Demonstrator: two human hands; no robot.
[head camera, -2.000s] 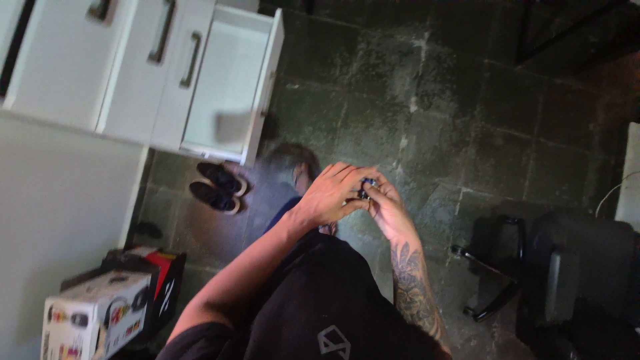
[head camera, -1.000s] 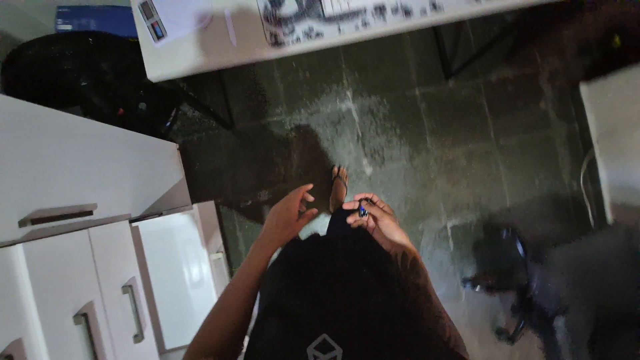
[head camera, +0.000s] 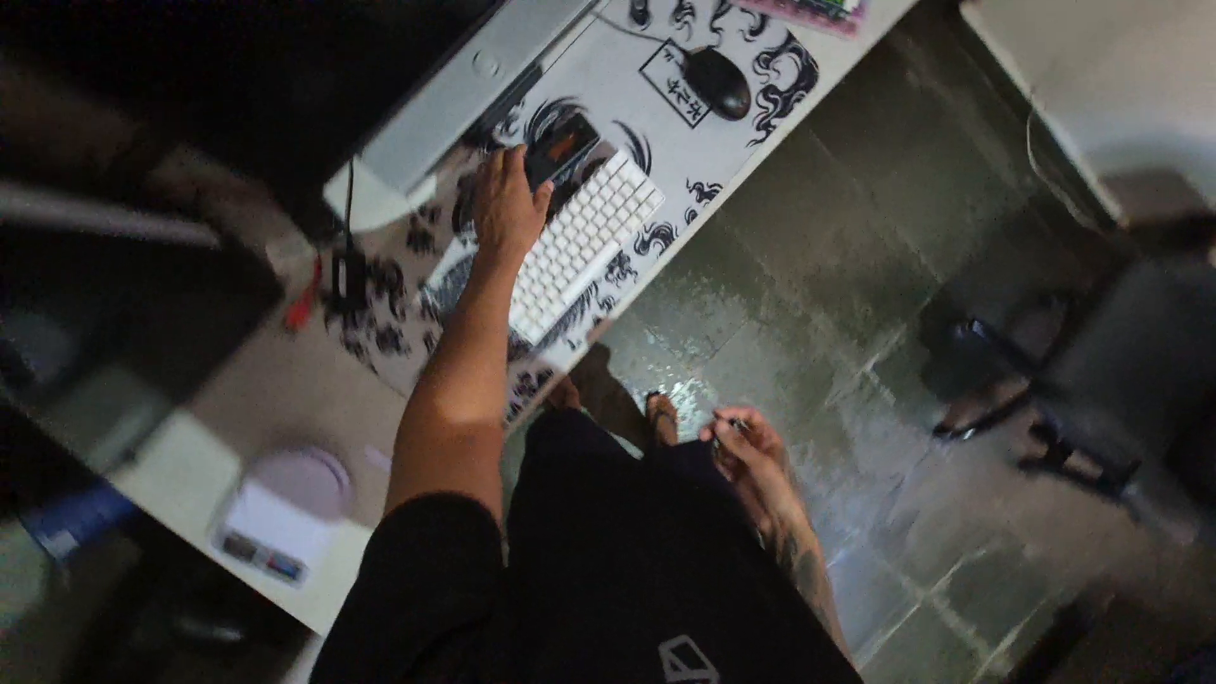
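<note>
My left hand [head camera: 510,204] reaches over the desk, its thumb and fingers at the near end of a flat black rectangular object [head camera: 567,147], possibly a phone, with an orange patch on top. Whether the hand grips it cannot be told. That object lies on a white mat with black drawings, just beyond a white keyboard [head camera: 584,252]. Low over the floor, right of my body, my right hand [head camera: 750,456] has its fingers closed on a small dark object [head camera: 733,424], mostly hidden by them.
A black mouse [head camera: 719,84] rests on the mat near a monitor [head camera: 446,95]. A small digital scale [head camera: 275,527] stands at the desk's lower left, and a red-tipped cable [head camera: 302,304] lies above it. On the right is a dark chair with a wheeled base [head camera: 1035,399].
The view has swung to the desk. My left hand, over the floor with nothing in it a second ago, is now at the black object. My right hand still holds the small object.
</note>
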